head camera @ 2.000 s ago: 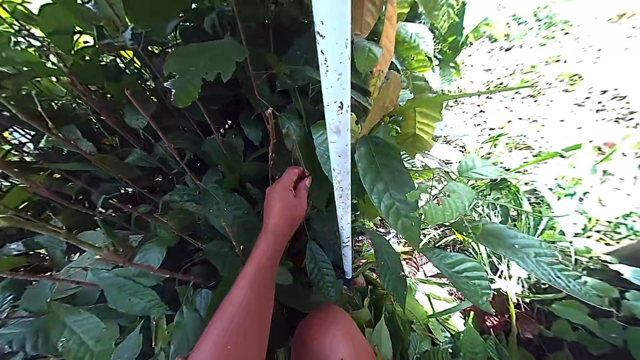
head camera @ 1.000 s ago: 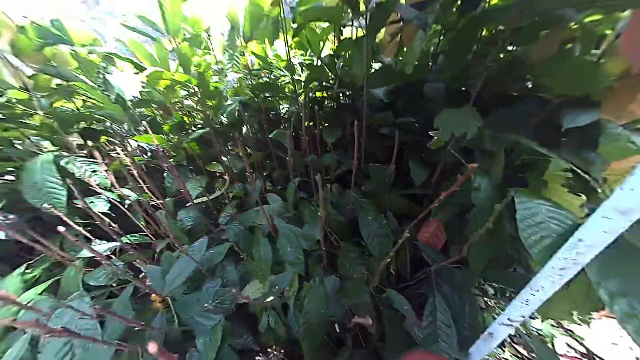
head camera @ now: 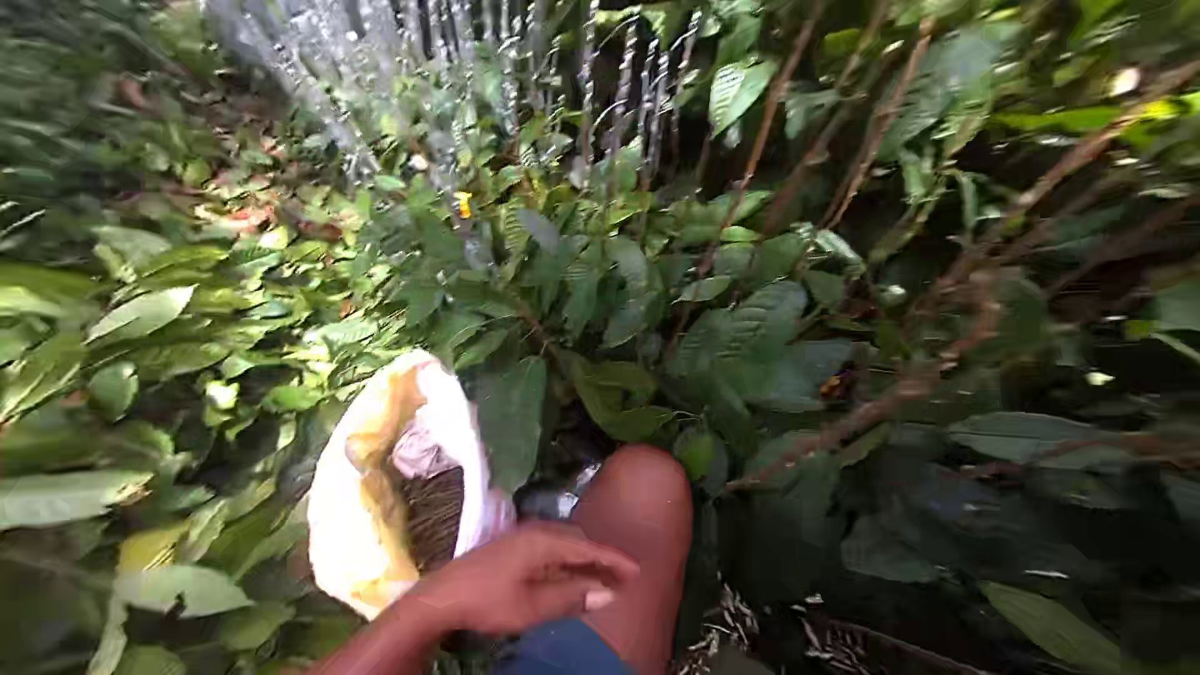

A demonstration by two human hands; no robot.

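Note:
My left hand (head camera: 530,577) reaches in from the lower left, over my bent knee (head camera: 637,516) and beside the rim of a white sack (head camera: 328,497). Its fingers point right, the thumb stands apart below them, and nothing shows in its grasp. The sack's mouth faces up, with a yellowish lining. Inside lie a pale pinkish cloth or plastic piece (head camera: 427,450) and a brown mass of thin strands (head camera: 436,516), partly hidden by the rim and hand. My right hand is out of view.
Broad-leaved green plants (head camera: 600,281) surround the sack and knee. Thin brown stems (head camera: 750,169) rise ahead, and a blurred branch (head camera: 872,408) slants across the right side. Fallen leaves (head camera: 244,216) lie on the ground at the upper left.
The view has swung far to the left. The white pole seen earlier is out of view, and the sack has come into view. The left hand, raised among stems two seconds ago, is low beside the sack.

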